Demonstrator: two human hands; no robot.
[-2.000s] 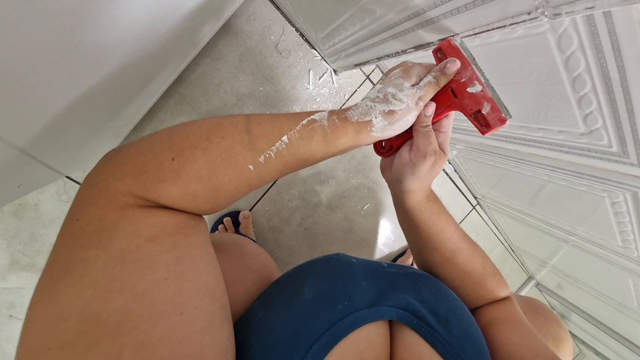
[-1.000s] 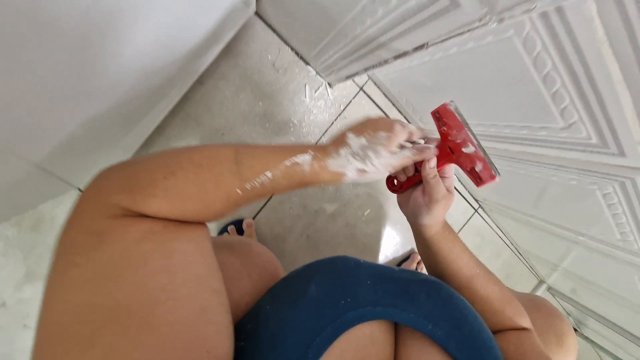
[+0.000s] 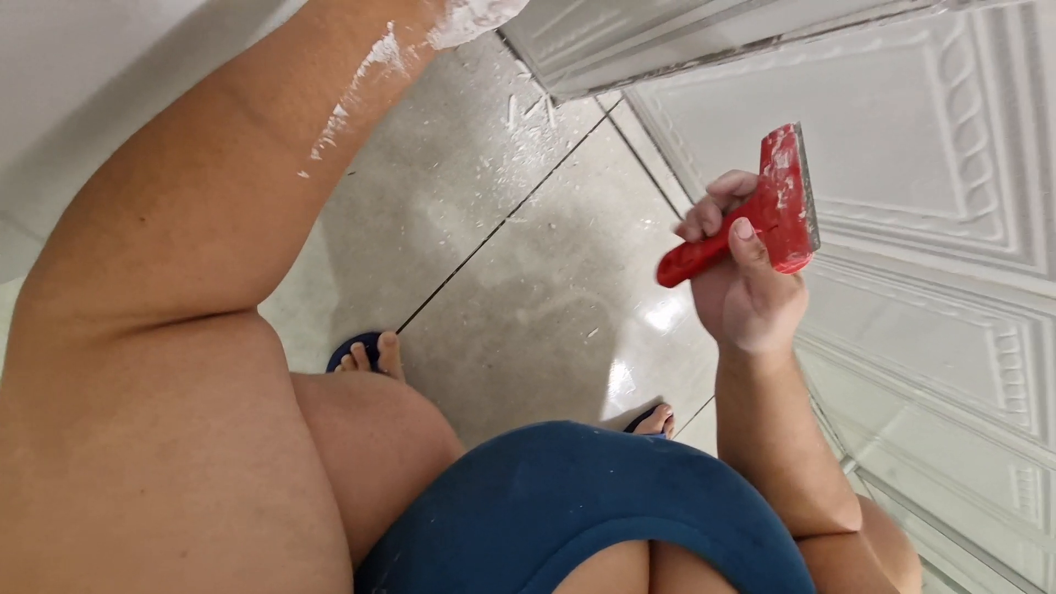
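My right hand (image 3: pixel 747 280) holds a red plastic scraper (image 3: pixel 784 198) by its handle, palm up with the thumb across the tool. The scraper's wide head bears white smears, and its straight metal blade faces right, beside the embossed wall. My left hand (image 3: pixel 478 16) is at the top edge, coated with white paste or powder and mostly cut off, so its fingers are hidden. White streaks run down the left forearm (image 3: pixel 363 91). The two hands are well apart.
White embossed panels (image 3: pixel 866 140) line the right side. Thin white scraps (image 3: pixel 530 111) and crumbs lie on the grey tiled floor (image 3: pixel 511 297). A smooth pale surface (image 3: pixel 107 58) stands at upper left. My feet in dark blue flip-flops (image 3: pixel 355 351) are below.
My left hand has left the scraper, where it was in both earlier frames, and moved up to the top edge. The scraper has stayed in my right hand.
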